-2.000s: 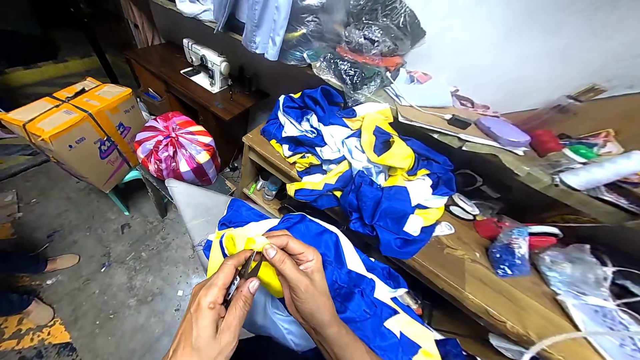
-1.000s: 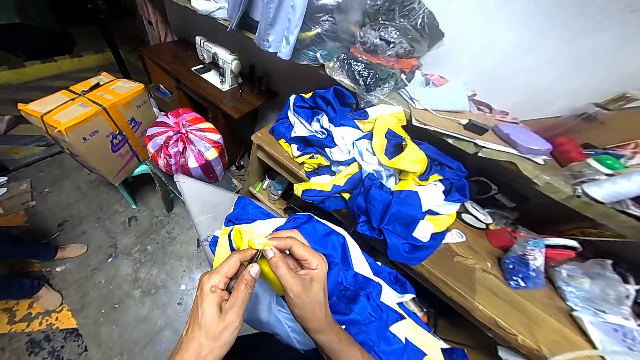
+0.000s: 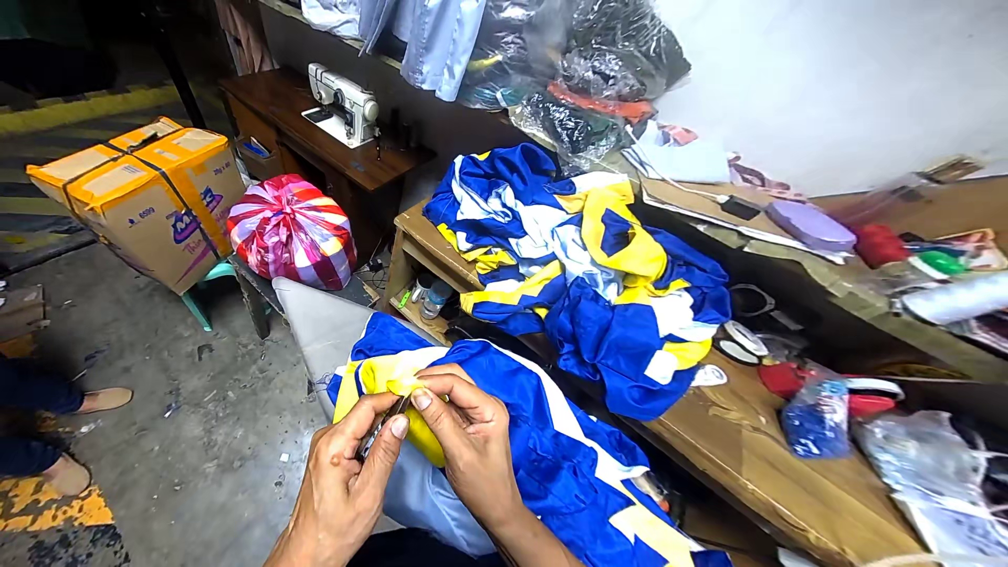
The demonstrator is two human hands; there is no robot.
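A blue, white and yellow garment [image 3: 528, 425] lies across my lap. My left hand [image 3: 346, 472] pinches a small dark tool [image 3: 386, 425], its kind unclear, with the tip against the yellow part of the cloth. Close beside it, my right hand [image 3: 472, 441] grips the edge of that yellow cloth between thumb and fingers. The fingertips of both hands nearly meet and partly hide the tool's tip. A heap of like blue, white and yellow garments [image 3: 583, 268] rests on the wooden table beyond my hands.
Brown paper covers the wooden table [image 3: 732, 441], which holds bags and tape rolls. At the back left stand a white sewing machine [image 3: 342, 106], a strapped cardboard box [image 3: 150, 213] and a striped plastic bundle [image 3: 293, 232]. Another person's feet [image 3: 87, 433] show at the far left.
The dark tool, plainly visible between my hands two seconds ago, has shifted slightly in the left fingers. Both hands stay together at the yellow cloth. The view has moved a little.
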